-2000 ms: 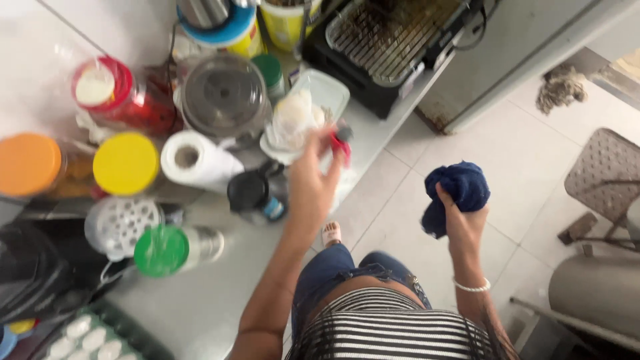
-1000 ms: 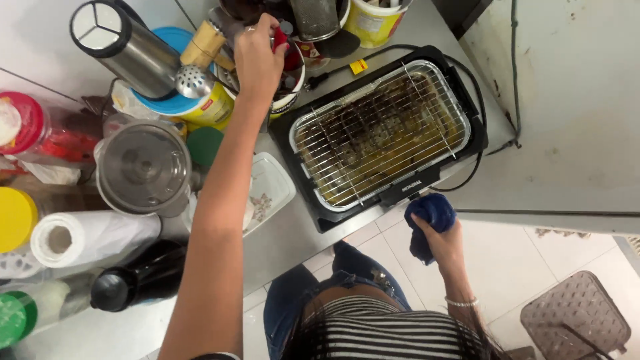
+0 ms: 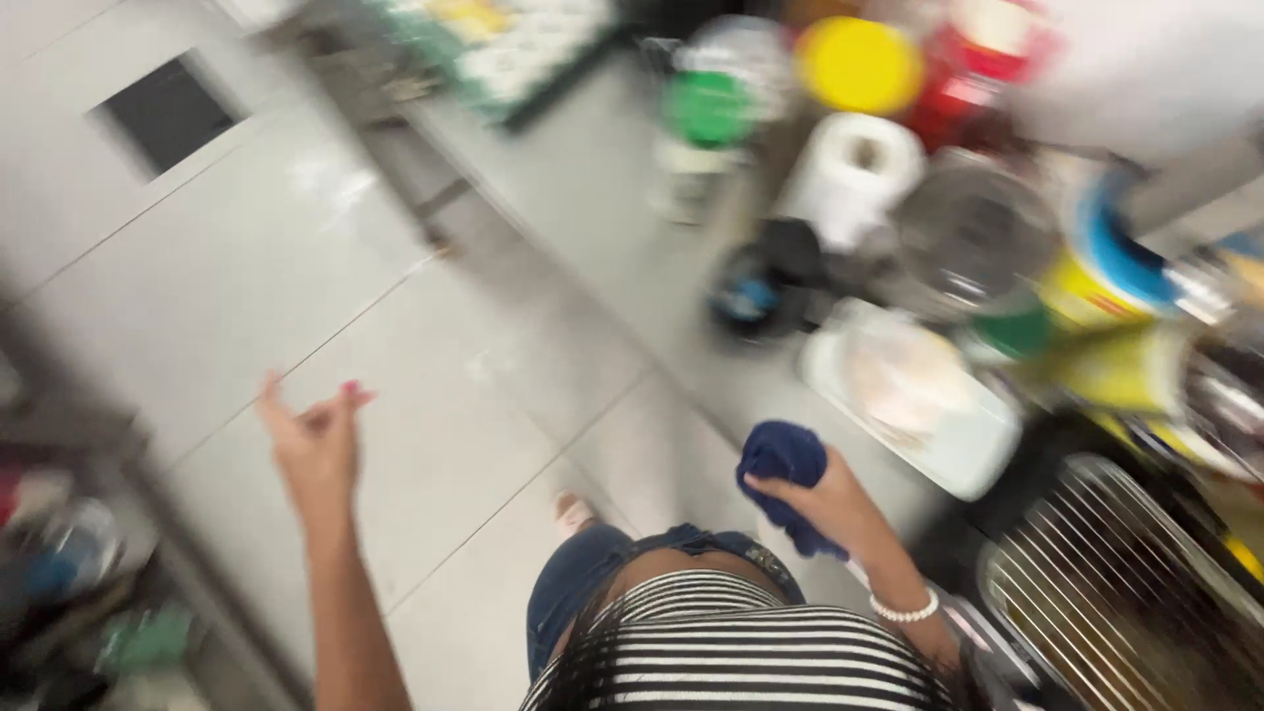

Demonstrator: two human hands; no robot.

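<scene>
My left hand (image 3: 318, 444) is raised over the floor tiles at the left, blurred, its fingers apart and nothing seen in them. Bunched dark blue cloth (image 3: 785, 464) is gripped in my right hand (image 3: 825, 494), in front of my body near the counter edge. A white tray (image 3: 973, 464) holding a pale item in clear plastic (image 3: 904, 380) lies on the counter beyond the right hand. The electric grill with a wire rack (image 3: 1096, 583) stands at the lower right, close to my right forearm.
On the counter (image 3: 583, 188) are a paper roll (image 3: 849, 178), a green-lidded jar (image 3: 706, 114), a yellow lid (image 3: 859, 64), a black container (image 3: 755, 296) and a round clear-lidded container (image 3: 973, 232). An egg tray (image 3: 504, 59) sits farther off. A cluttered shelf (image 3: 197, 583) borders the left side.
The view has swung strongly. My left hand, earlier at the utensil container behind the grill with a red item, is now over the floor. My right hand still holds the blue cloth.
</scene>
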